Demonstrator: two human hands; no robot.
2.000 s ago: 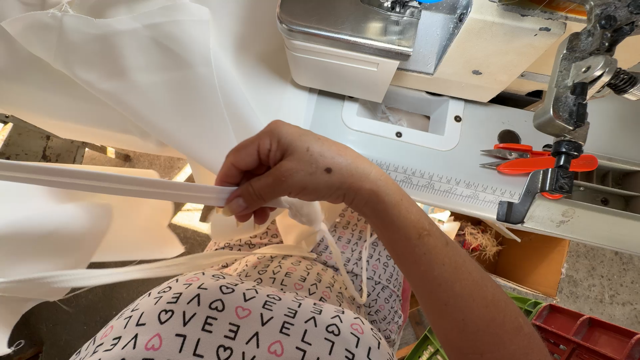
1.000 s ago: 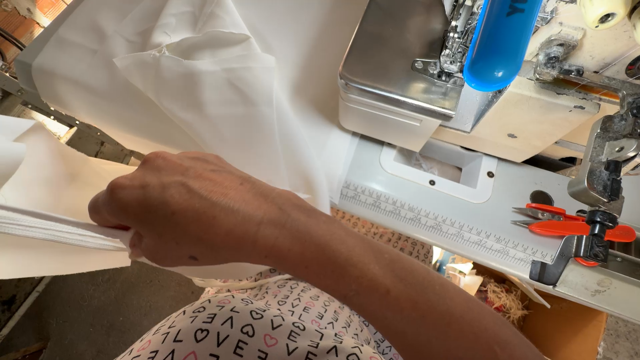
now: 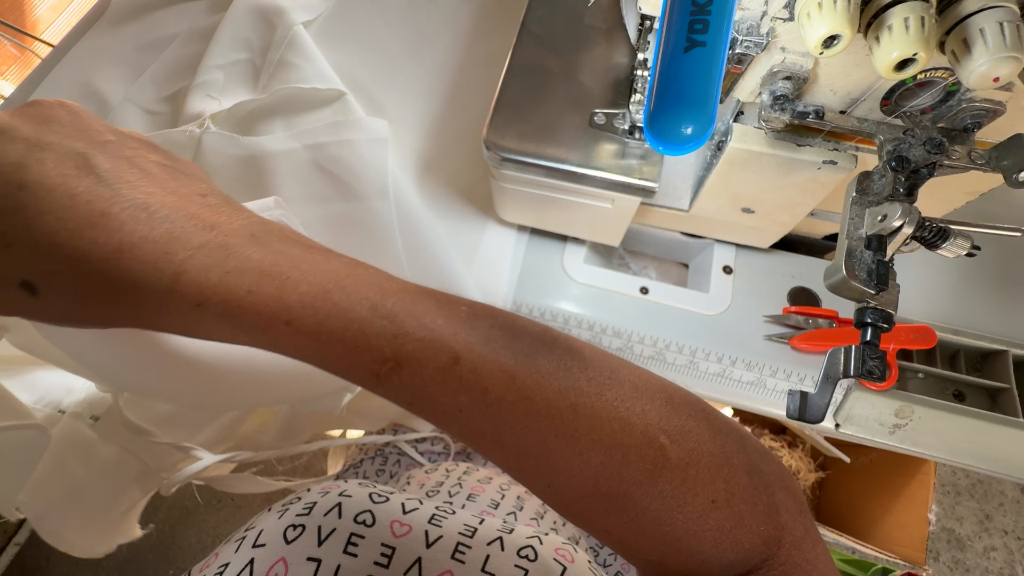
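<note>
My right hand (image 3: 72, 216) reaches across to the left edge of the view, its fingers cut off by the frame, so its grip cannot be seen. White fabric (image 3: 296, 152) lies in folds on the sewing table beyond and beside it. More white cloth (image 3: 224, 392) hangs below my forearm over the table's near side, with thin white strips (image 3: 240, 472) trailing near my lap. My left hand is out of view.
An overlock sewing machine (image 3: 576, 96) with a blue guard (image 3: 690, 88) stands at the upper right. Red-handled thread snips (image 3: 848, 338) lie by a metal attachment arm (image 3: 868, 240). A printed ruler (image 3: 680, 360) edges the table (image 3: 544, 272); a cardboard box (image 3: 880, 496) sits below.
My right hand, earlier closed on a white folded strip near my lap, has moved far left, out to the edge of the view. The view has shifted too.
</note>
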